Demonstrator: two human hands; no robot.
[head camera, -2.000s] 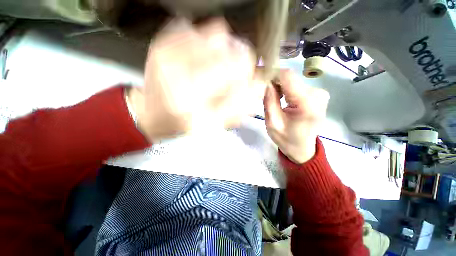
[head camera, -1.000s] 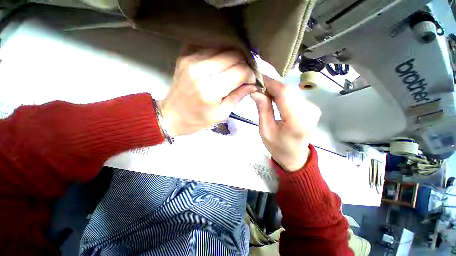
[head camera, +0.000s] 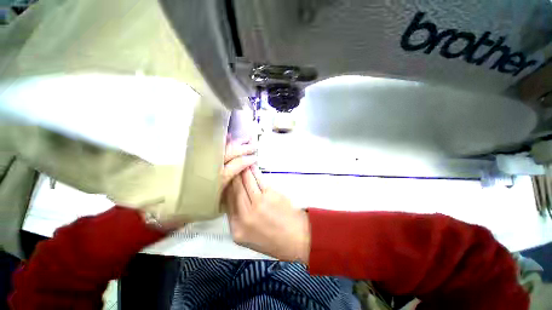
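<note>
The khaki trousers (head camera: 203, 163) are bunched left of the needle, with a straight band edge running towards the presser foot (head camera: 258, 130). A bright white area shows between the khaki folds; I cannot tell whether it is pocket cloth or table. My left hand (head camera: 237, 158) is mostly hidden by the khaki; its fingertips show just below the foot and its wrist at the lower left. My right hand (head camera: 266, 221) lies below them, fingers together, holding the khaki's right edge. The needle area is glaring and unclear.
The sewing machine head (head camera: 363, 42) spans the top and right. A small pale knob (head camera: 282, 125) sits low beside the needle. The white table (head camera: 363, 197) runs below the machine, and a striped-clothed lap (head camera: 257, 284) is at the bottom edge.
My hands have moved from holding cloth in front of the machine to beside the presser foot. The khaki now lies left of the needle, and the view has turned and moved closer to the machine.
</note>
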